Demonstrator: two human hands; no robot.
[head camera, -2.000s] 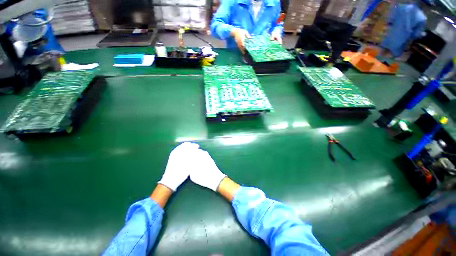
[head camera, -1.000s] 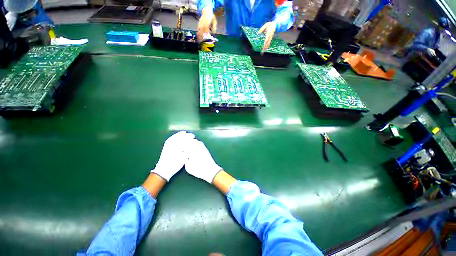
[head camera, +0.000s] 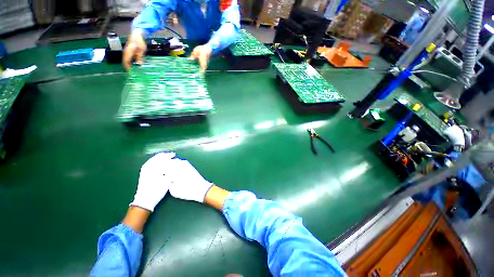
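My left hand (head camera: 153, 183) and my right hand (head camera: 188, 181), in white gloves, rest together on the green bench (head camera: 260, 167), fingers closed and touching. No object shows in them; the space between the palms is hidden. A large green circuit board (head camera: 165, 89), blurred, lies on black foam beyond my hands. A person opposite has both hands at its far side corners. Side cutters (head camera: 319, 142) lie with handles apart to the right of my hands.
Other boards on foam lie at far centre (head camera: 249, 44), right (head camera: 309, 82) and left edge (head camera: 10, 94). An orange-brown carrier (head camera: 403, 243) is at lower right, blue posts (head camera: 394, 81) at right. A blue box (head camera: 75, 55) and an orange tray (head camera: 344, 56) are at the far edge.
The view has turned right. The person opposite has moved both hands to the middle board, which has shifted left on the bench. My hands stay together.
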